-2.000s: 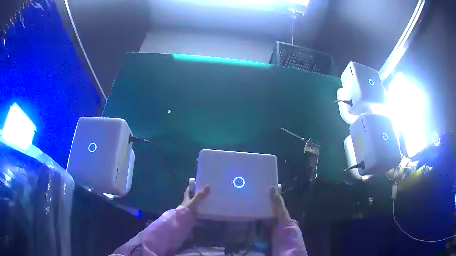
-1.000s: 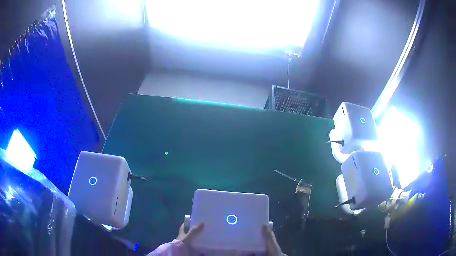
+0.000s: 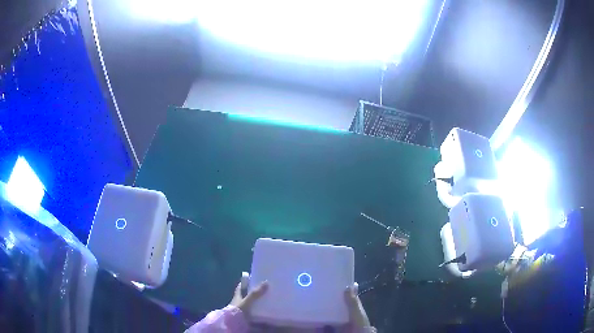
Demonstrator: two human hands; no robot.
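Note:
A white rounded projector unit point(image 3: 303, 263) with a glowing ring on its upward face is at the near table edge. My left hand point(image 3: 251, 298) grips its left side, thumb on the face, beside a small white side lug. My right hand point(image 3: 355, 309) grips its right side; it is partly cut off by the lower edge. The unit's underside is hidden. A long-tipped tool point(image 3: 398, 242) with a thin rod and yellowish-metal body lies to the right of the unit.
Another lit-ring unit point(image 3: 124, 234) stands at left with a black cord. Two more units, a rear one point(image 3: 470, 159) and a nearer one point(image 3: 483, 227), stand at right beside intense glare. A mesh basket point(image 3: 396, 123) is at the back right of the green table point(image 3: 286, 169). Blue curtain hangs left.
The view tilted up, then slightly back down, so the table and units sit lower in the picture than two seconds ago. Both hands keep their hold on the unit.

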